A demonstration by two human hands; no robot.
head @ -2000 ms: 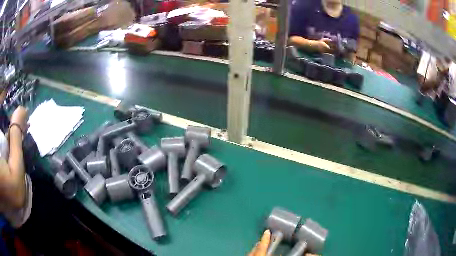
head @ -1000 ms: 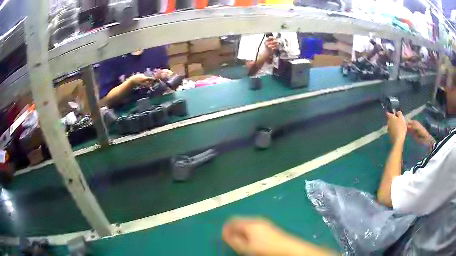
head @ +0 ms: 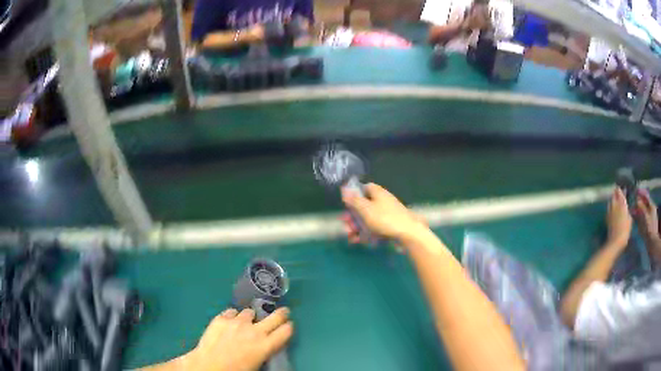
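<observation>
My left hand (head: 246,337) is at the lower centre, wrapped over the handle of a grey handheld turbo fan (head: 254,284). Its round grille faces up and a dark spot shows on the upper handle. My right hand (head: 380,211) is farther forward, over the pale rail, and holds a second turbo fan (head: 339,165) by its handle. That fan's head is over the conveyor belt and blurred. Reddish fingertips show beside its handle.
A blurred pile of fans (head: 65,311) lies at the left. The pale rail (head: 283,229) and a metal post (head: 101,138) border the dark green conveyor belt (head: 239,177). A clear plastic bag (head: 507,290) and a neighbour's hands (head: 620,217) are at right. People work opposite.
The view has turned back left and down from the neighbour's side. Both my hands now show with a fan each; one second ago only one blurred hand showed, low in the view.
</observation>
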